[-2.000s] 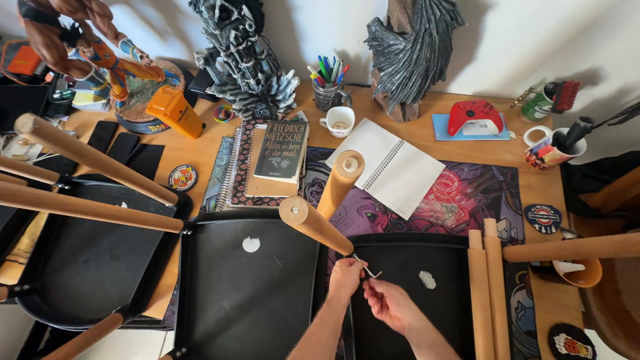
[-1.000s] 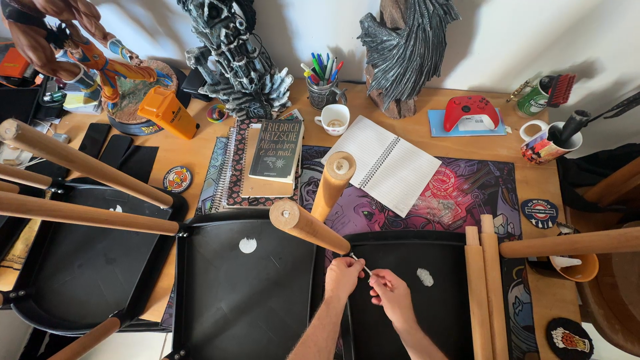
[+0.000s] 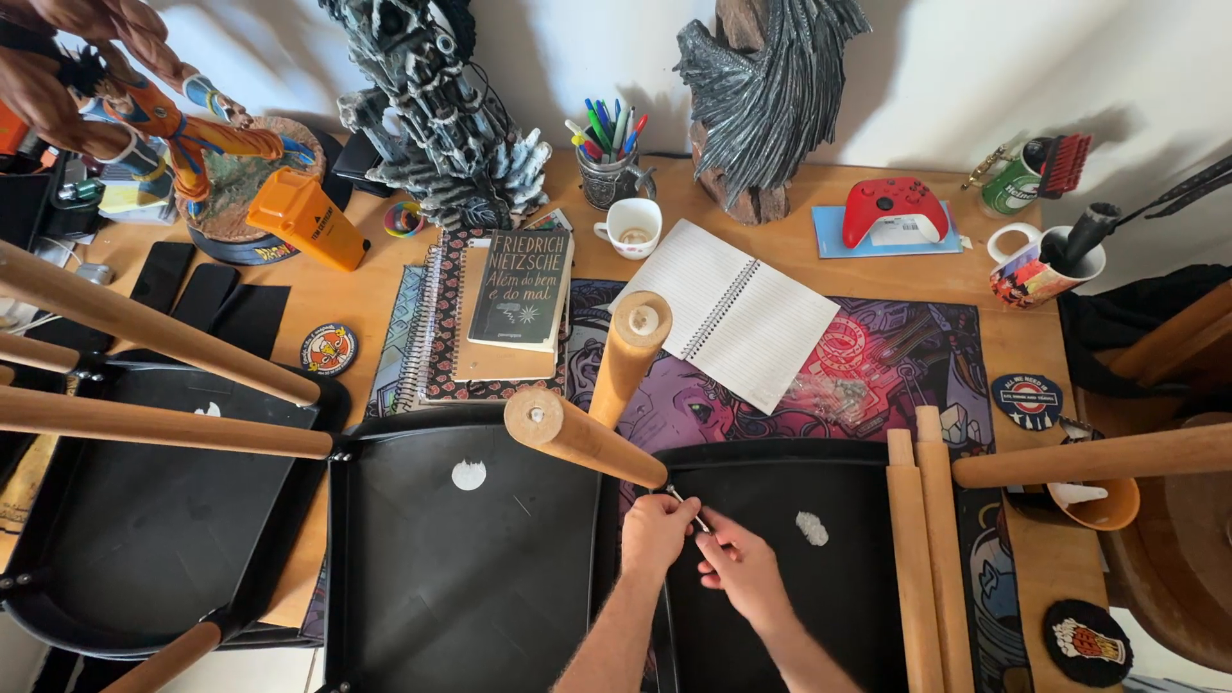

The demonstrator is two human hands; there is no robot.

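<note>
My left hand (image 3: 656, 531) is closed at the base of a round wooden leg (image 3: 587, 438), by the corner of a black plastic chair seat (image 3: 780, 577) lying upside down. Its fingertips touch the upper end of a small metal tool (image 3: 689, 508), perhaps a hex key. The tool's lower end is pinched by my right hand (image 3: 741, 570), just to the right. The tool's tip meets the leg's base, where fingers partly hide the fastener. A second wooden leg (image 3: 628, 356) rises behind. Another black seat (image 3: 462, 568) lies left of my hands.
Loose wooden bars (image 3: 929, 568) lie across the right seat. A third seat with legs (image 3: 144, 500) is at far left. Behind are an open notebook (image 3: 736, 308), a book (image 3: 520, 289), a white cup (image 3: 633, 229) and a red game controller (image 3: 893, 214). An orange bowl (image 3: 1107, 502) sits right.
The metal tool has changed its angle between my hands. My right hand has shifted slightly relative to my left, which stays at the leg's base.
</note>
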